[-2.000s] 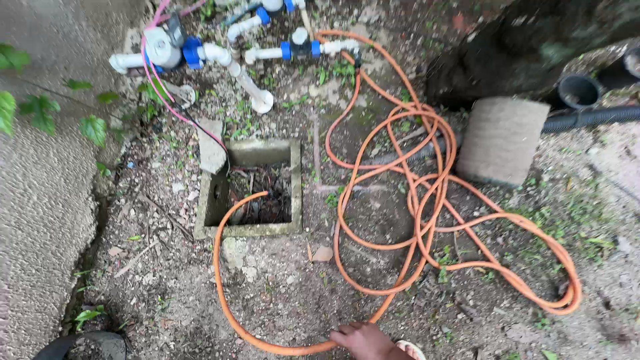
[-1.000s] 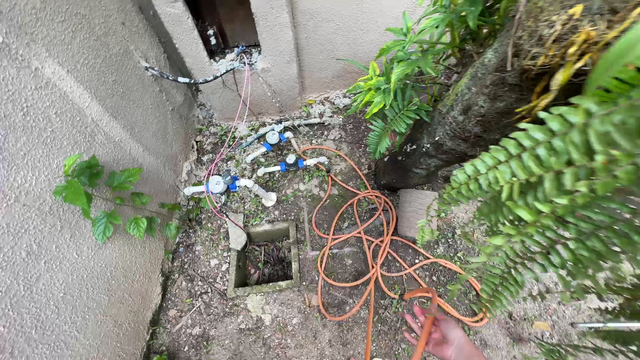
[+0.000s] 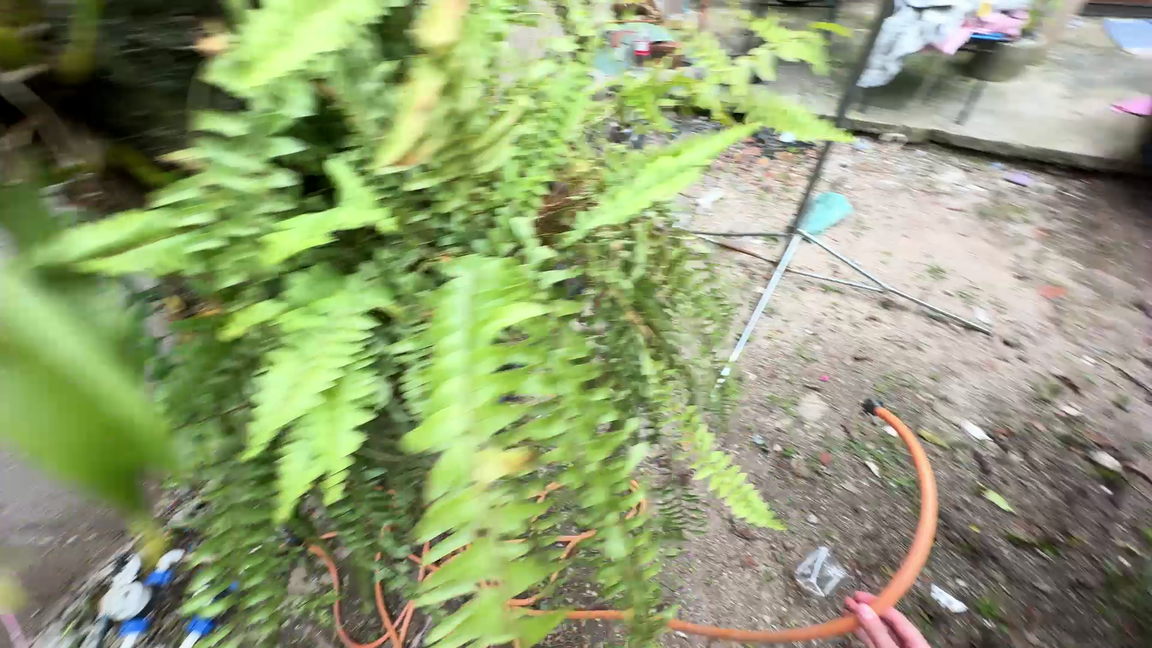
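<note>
One bare hand [image 3: 884,623] shows at the bottom right, its fingers closed around an orange hose [image 3: 922,540]; which hand it is cannot be told. Beyond the fingers the hose curves up to a black end fitting [image 3: 871,408], which hangs over or rests on the dirt. From the hand the hose also runs left along the bottom, passing behind fern fronds, where loose loops of it are partly hidden. The other hand is out of the picture.
Large fern fronds [image 3: 504,378] fill the middle and left. A metal stand with spread legs [image 3: 765,297] is on the dirt. A clear plastic scrap [image 3: 819,571] lies left of the hand. White pipe fittings with blue parts [image 3: 126,598] are at lower left.
The view has swung far to the right, from the wall and open ground box to the ferns and yard. The hose's black-fitted end now shows beyond the hand.
</note>
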